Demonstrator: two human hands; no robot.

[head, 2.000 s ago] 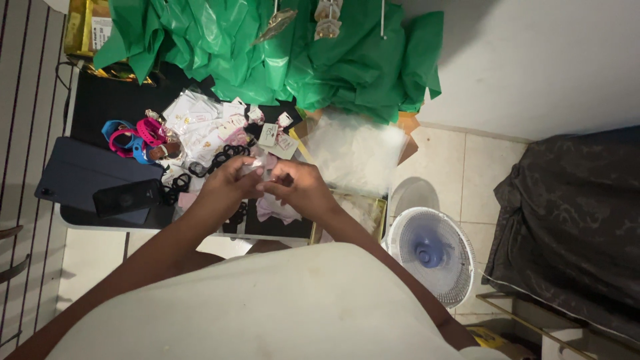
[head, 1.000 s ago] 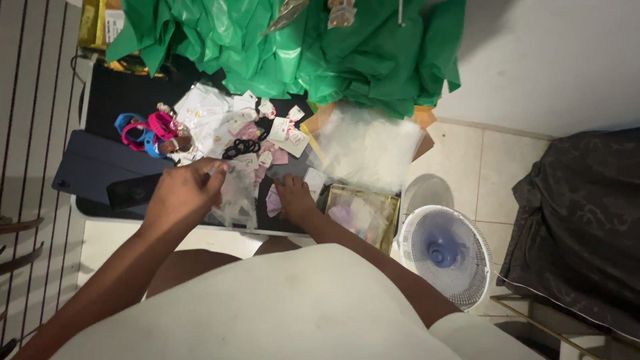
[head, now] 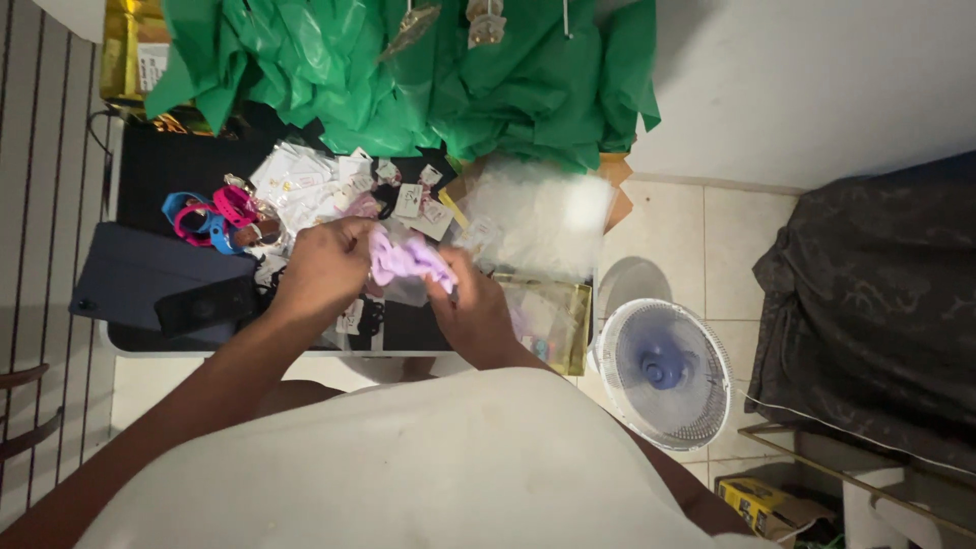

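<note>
A lilac fabric scrunchie (head: 408, 259) is stretched between both hands above the black table. My left hand (head: 328, 263) pinches its left end, and my right hand (head: 476, 305) grips its right end. Clear plastic shows just under the scrunchie. Beyond the hands lie white carded accessories in clear bags (head: 297, 179) and a white card (head: 409, 200). Black elastic pieces with a white tag (head: 351, 316) rest below my left hand. Blue and pink wristbands (head: 217, 217) are heaped left of the cards.
A dark tablet case (head: 130, 278) with a black phone (head: 206, 306) on it lies at left. Green plastic bags (head: 366, 76) cover the far edge. Clear plastic bags (head: 541, 217) and a gold box (head: 576, 328) sit at right, beside a white fan (head: 663, 374) on the floor.
The hands, apart over the table a second ago, are now close together with the lilac scrunchie held between them. The clear bag near my left hand is no longer in its fingers.
</note>
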